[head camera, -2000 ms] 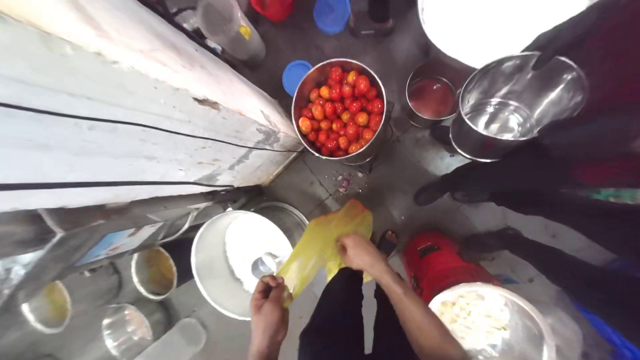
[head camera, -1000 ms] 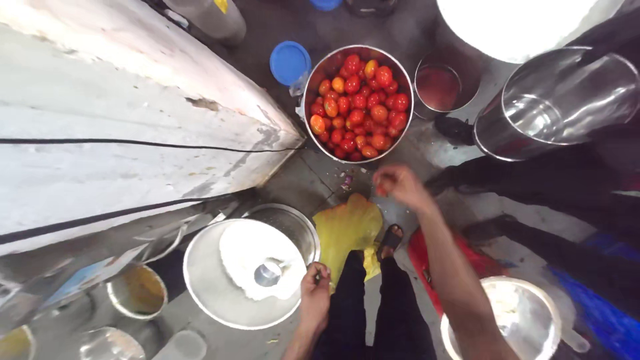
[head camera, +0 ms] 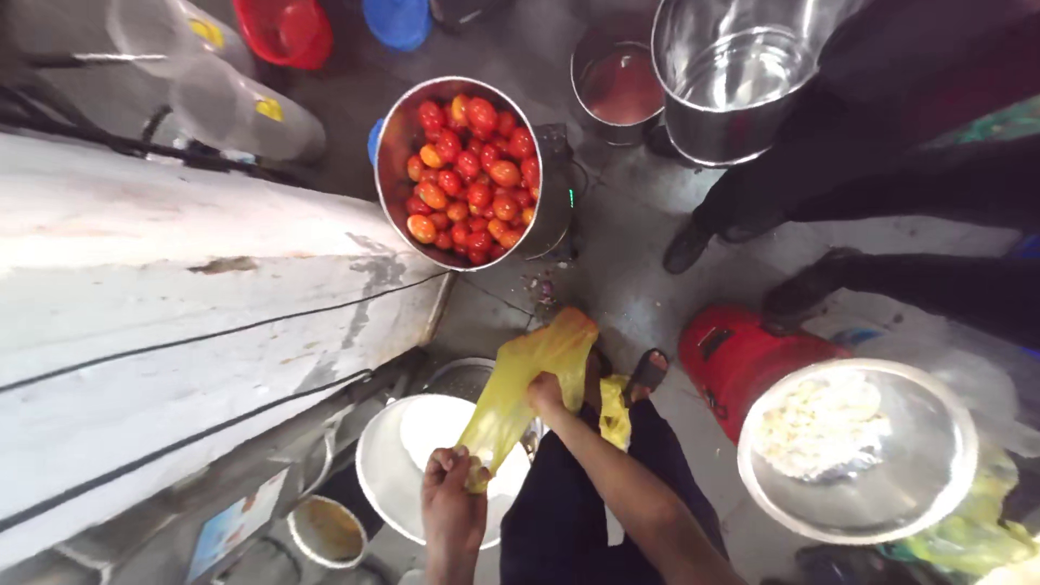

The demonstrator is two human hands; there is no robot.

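A yellow plastic bag [head camera: 520, 370] is stretched between my hands, with something reddish in its far end. My left hand [head camera: 457, 479] pinches one end of it, above a white tub [head camera: 375, 463] of white contents. My right hand [head camera: 546, 392] is closed on the bag's middle. Beyond the bag, a steel pot [head camera: 386, 175] holds many red and orange tomatoes [head camera: 475, 183]. Another yellow bag [head camera: 615, 414] lies by my sandalled foot [head camera: 650, 370].
To the right, a wide metal bowl [head camera: 959, 455] of pale pieces stands beside a red container [head camera: 743, 357]. Dark-clad legs of other people [head camera: 918, 284] are near a large steel pot [head camera: 715, 146]. A white wall [head camera: 203, 309] with cables runs along the left.
My right hand was near the tomato pot one second ago, with the bag hanging below; now it has come back to the bag, which is stretched between both hands. The view has shifted.
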